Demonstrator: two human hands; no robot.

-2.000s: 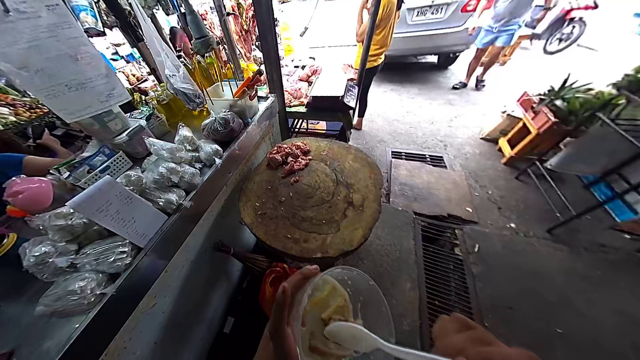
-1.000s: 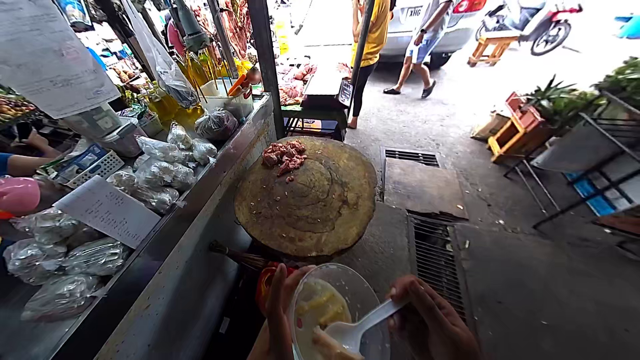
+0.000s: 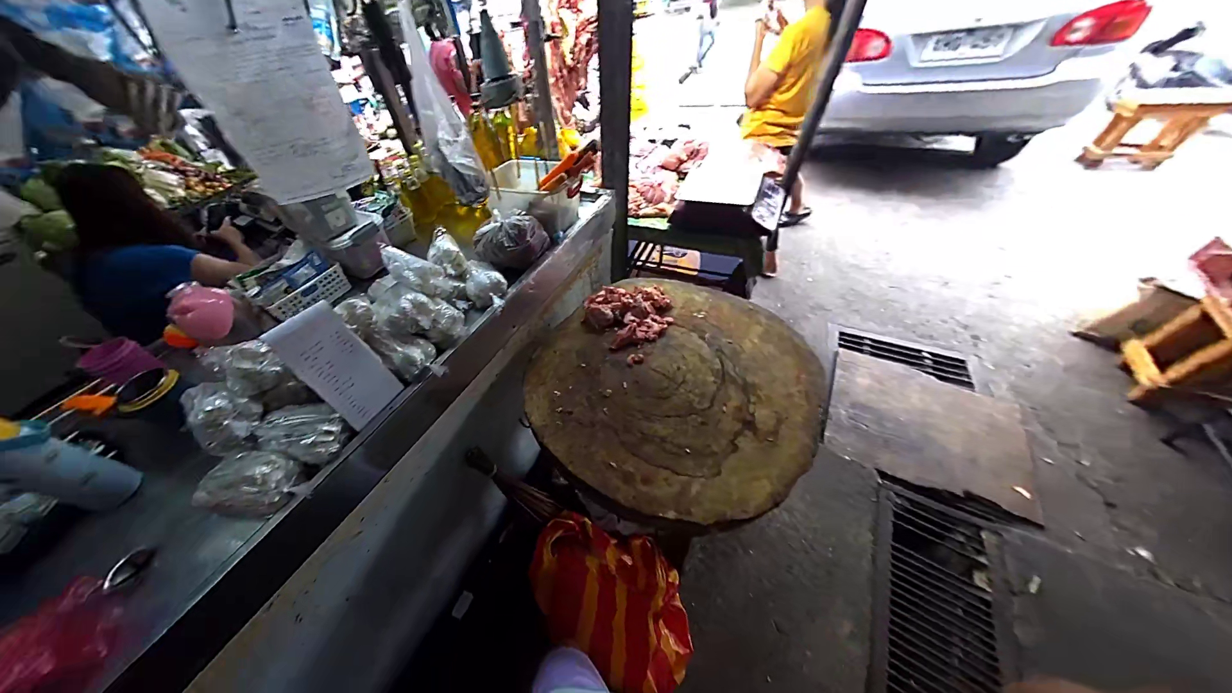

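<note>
Neither of my hands shows clearly; only a blurred skin-toned sliver touches the bottom edge at the right, and which hand it is I cannot tell. A round wooden chopping block (image 3: 674,404) stands at the centre, with a small heap of raw chopped meat (image 3: 630,313) near its far left edge. Small scraps dot the wood. Below the block hangs a red and yellow striped bag (image 3: 611,602). The plastic bowl and white spoon are out of view.
Along the left runs a metal-edged counter (image 3: 462,371) bearing filled plastic bags (image 3: 303,433) and a written sheet (image 3: 332,364). A person in blue (image 3: 135,279) is behind it. Floor grates (image 3: 938,587) lie right; a person in yellow (image 3: 789,82) stands beyond, near a car (image 3: 972,82).
My hands, the clear plastic bowl and the white spoon, seen at the bottom before, have left the view. The view has swung left. The walking person in shorts is gone from sight.
</note>
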